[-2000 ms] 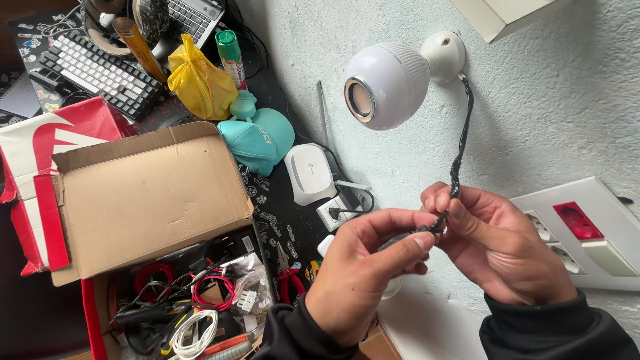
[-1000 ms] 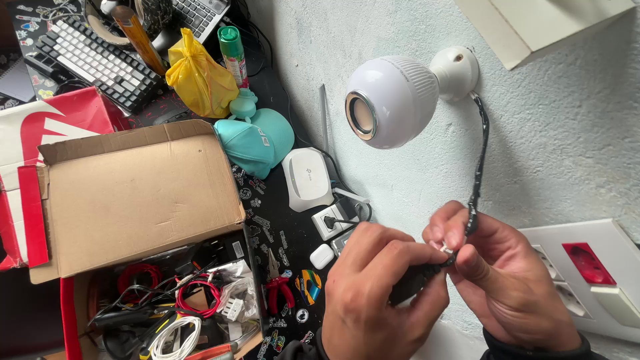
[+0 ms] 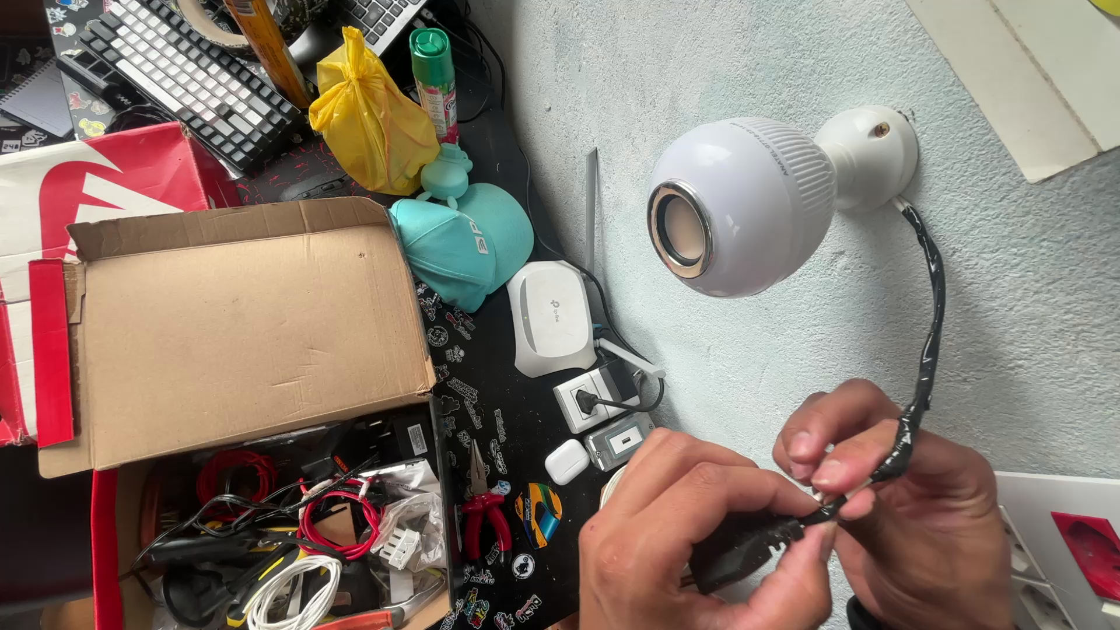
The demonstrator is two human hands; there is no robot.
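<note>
A cable wrapped in black tape (image 3: 934, 324) hangs from the white lamp holder (image 3: 866, 162) on the wall, which carries a round white bulb with a speaker (image 3: 744, 206). At the cable's lower end my right hand (image 3: 910, 499) pinches it between thumb and fingers. My left hand (image 3: 700, 534) holds a piece of black tape (image 3: 744, 547) with a jagged end, its fingertips close to my right ones at the cable. A little pale wire shows between the fingertips; the rest of that spot is hidden.
A cardboard box (image 3: 254, 324) of cables and tools stands open at left. Red-handled pliers (image 3: 484, 516), a white router (image 3: 551, 317), a plugged adapter (image 3: 595, 398) and a turquoise cap (image 3: 464, 245) lie near the wall. A socket panel (image 3: 1041, 534) is at lower right.
Both hands have stayed at the lower end of the cable while their fingers shifted. The black tape shows more plainly in my left hand than before.
</note>
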